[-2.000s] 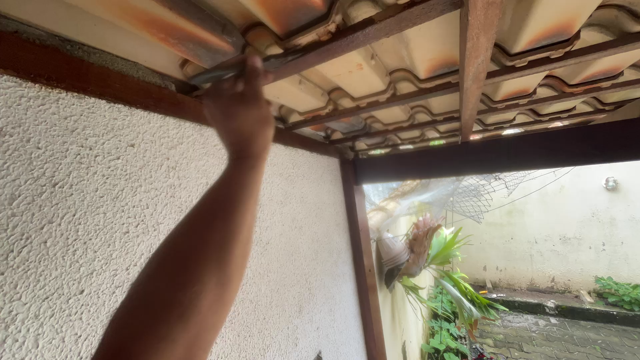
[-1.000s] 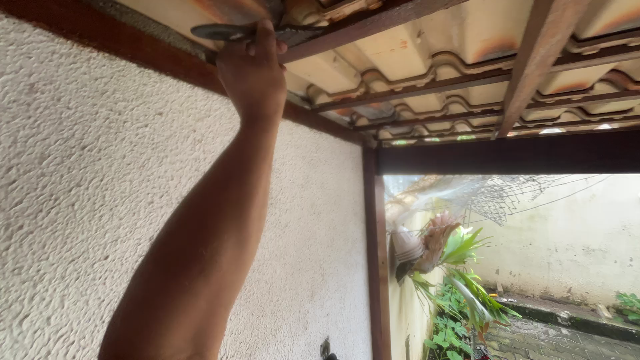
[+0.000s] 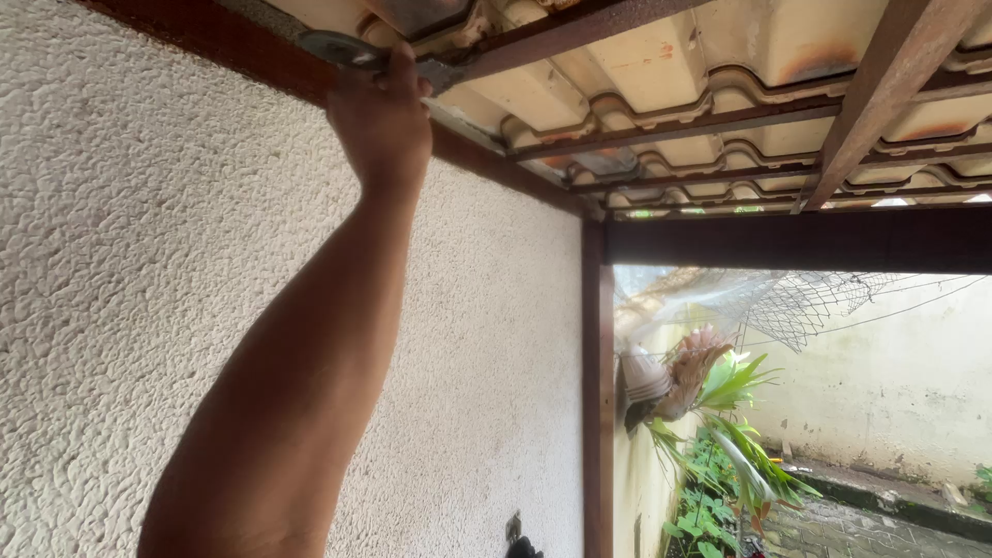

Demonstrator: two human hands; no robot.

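My left hand point(image 3: 384, 116) is raised at the upper left, at the top of the textured white wall point(image 3: 480, 310). Its fingers are closed on a flat, dark grey tool point(image 3: 341, 48) with a rounded left end; the exact kind is not clear. The tool lies across the corner between the dark red-brown wooden beam point(image 3: 496, 161) on the wall and the underside of the roof tiles point(image 3: 651, 62). A wooden batten point(image 3: 573, 35) runs rightward from just beside the tool. My right hand is out of view.
A rafter point(image 3: 876, 101) crosses the tiles at the right. A wooden post point(image 3: 597, 387) and a dark crossbeam point(image 3: 775, 240) frame an opening with netting point(image 3: 806, 306) and a hanging plant point(image 3: 732, 380). Low on the wall is a black object point(image 3: 523, 547), partly cut off.
The hand and tool remain up at the roof edge. The tool's rounded end, hardly visible two seconds ago, shows plainly now. The view has shifted somewhat.
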